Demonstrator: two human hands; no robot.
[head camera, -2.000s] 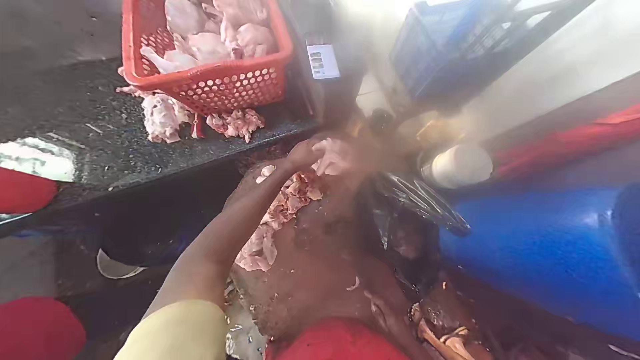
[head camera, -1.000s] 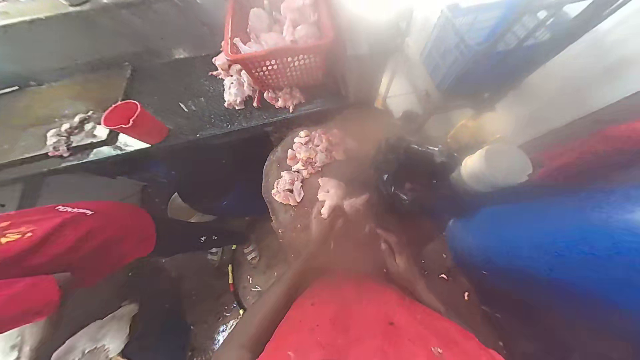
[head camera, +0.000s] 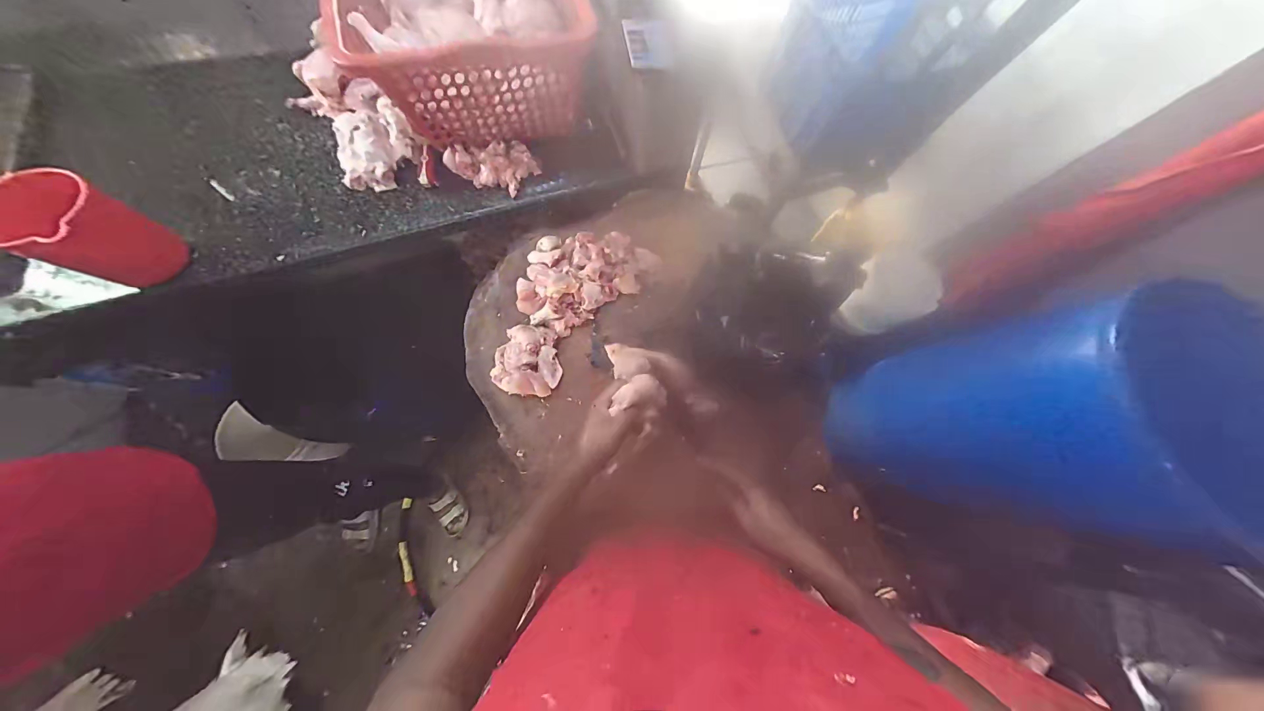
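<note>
A piece of raw poultry lies over the chopping block, with my left hand closed on its near side. My right hand is to the right of the piece; haze blurs its fingers, so its grip cannot be told. Cut raw poultry pieces lie in a heap on the round chopping block, beyond my hands, and a smaller cluster sits at the block's left side. A dark bluish strip, too blurred to name, shows between the cluster and the held piece.
A red perforated plastic basket of plucked poultry stands on the dark counter, with raw pieces beside it. A red plastic container lies tilted at the left. A blue drum is on the right. Another person's red clothing shows at left.
My left hand, earlier reaching to the far part of the block, is now nearer my body on the poultry piece. My right arm has come into view since the earliest frame.
</note>
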